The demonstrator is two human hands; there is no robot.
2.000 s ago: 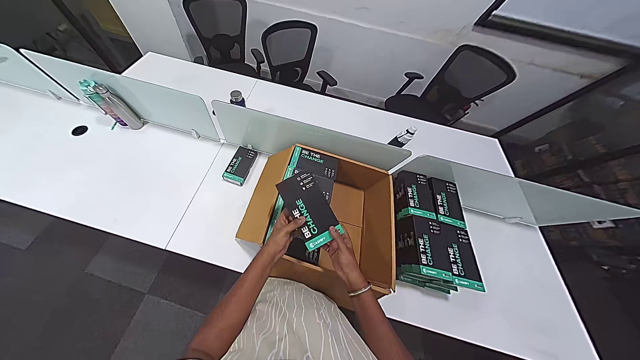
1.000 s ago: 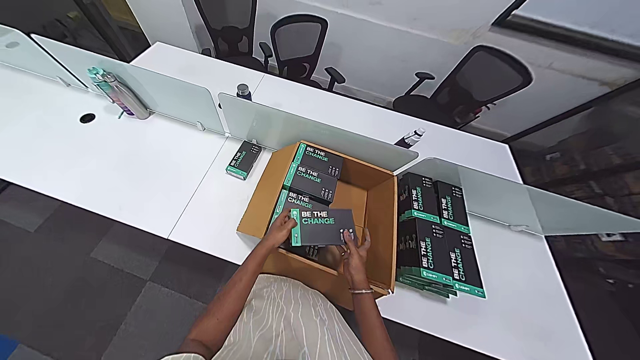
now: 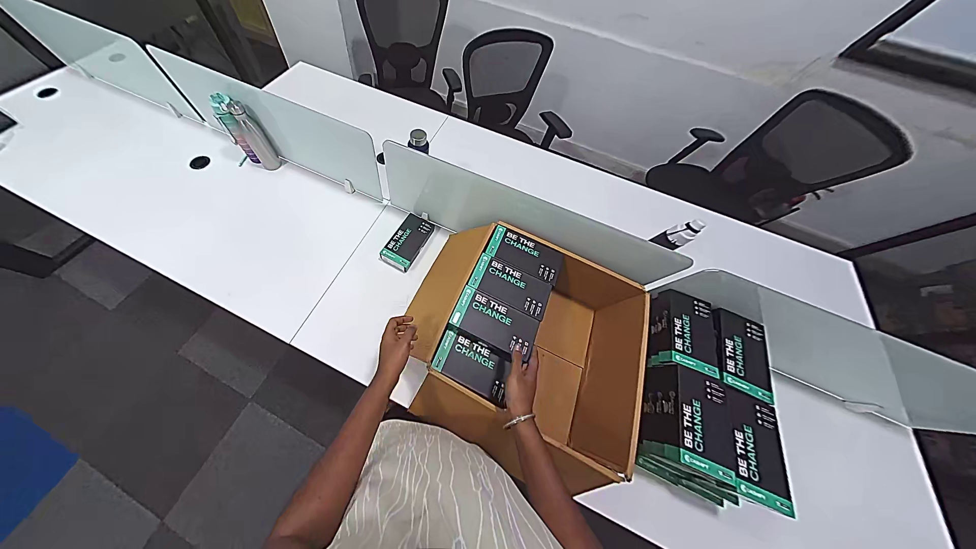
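Observation:
Several black boxes with green ends lie in a row along the left side of an open cardboard carton (image 3: 598, 381). My right hand (image 3: 521, 385) is inside the carton, its fingers at the right end of the third black box (image 3: 496, 319) from the back; whether it grips the box cannot be told. Nearest to me in the row lies another black box (image 3: 469, 364), partly behind that hand. My left hand (image 3: 397, 343) is over the carton's left flap (image 3: 442, 286), fingers slightly curled and apart, holding nothing.
Stacks of similar black boxes (image 3: 701, 412) stand right of the carton. A single box (image 3: 407, 241) lies on the white desk (image 3: 335, 282) to the left. Glass dividers (image 3: 534, 221) run behind. Bottles (image 3: 252, 137) stand at the far left; mesh chairs (image 3: 507, 72) are beyond.
The black box held in both hands one second ago is out of them and lies in the carton's row. My left hand has moved left, away from it.

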